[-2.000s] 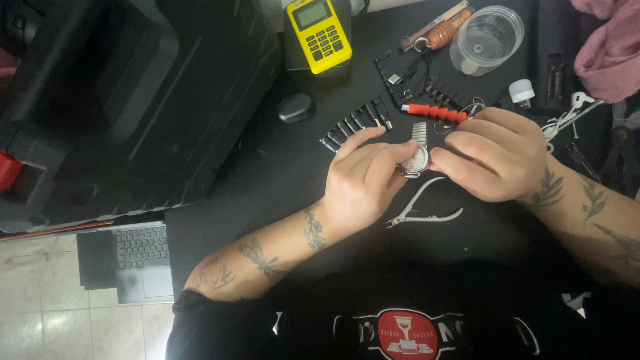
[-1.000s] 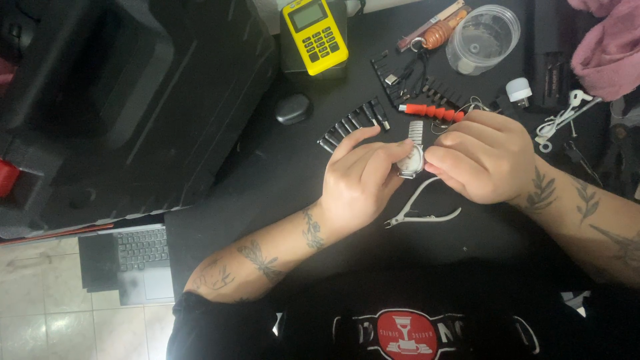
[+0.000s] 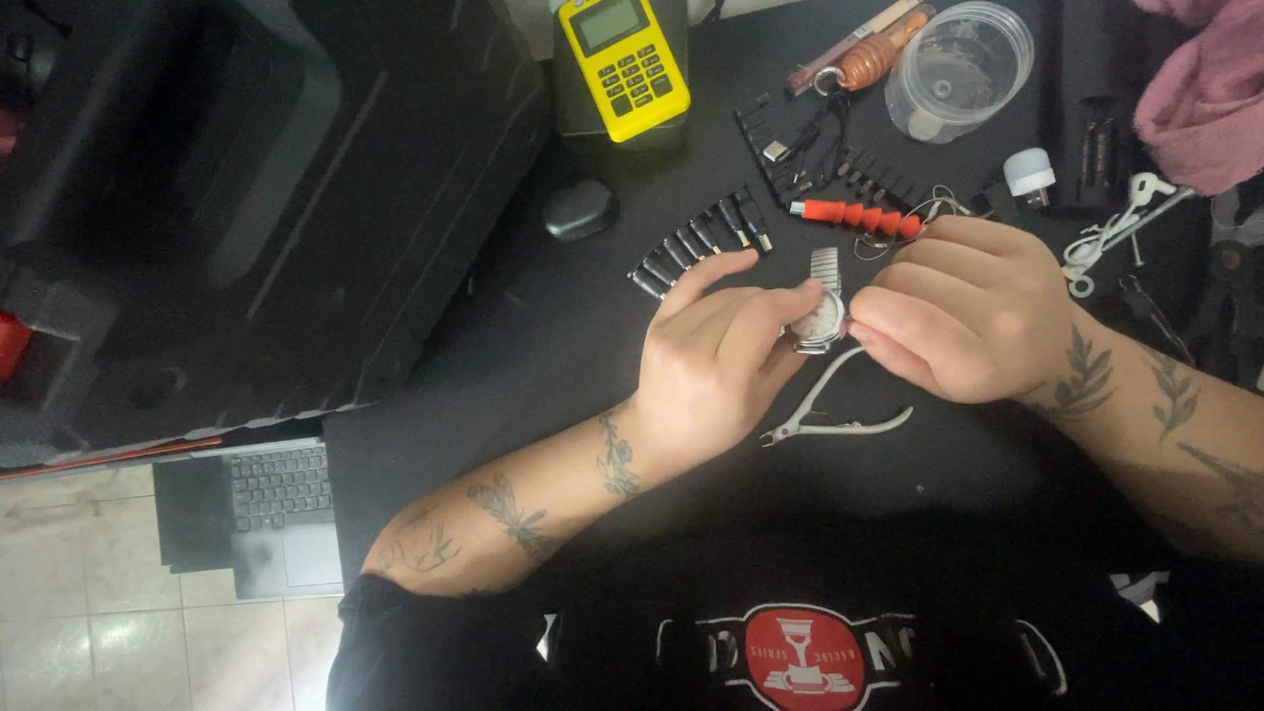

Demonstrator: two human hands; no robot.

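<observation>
A wristwatch point(image 3: 818, 318) with a pale dial and a metal link band is held over the dark table. My left hand point(image 3: 716, 360) grips its case from the left, thumb on the edge of the dial and the index finger stretched out. On the right, the thumb and fingertips of my right hand point(image 3: 963, 311) pinch at the side of the case, where the crown would be; the fingers hide that spot. Just below the watch lie cuticle nippers point(image 3: 839, 428) with pale handles. Above it is a red-orange flexible screwdriver shaft point(image 3: 859, 214).
Black connector tips point(image 3: 691, 245) lie in a row beyond my left hand. Farther back are a yellow card terminal point(image 3: 627, 69), a clear plastic jar point(image 3: 958, 74) and a wooden-handled tool point(image 3: 874, 59). A big black case point(image 3: 247, 197) fills the left, above a laptop point(image 3: 281, 513). White cable point(image 3: 1116, 232) lies right.
</observation>
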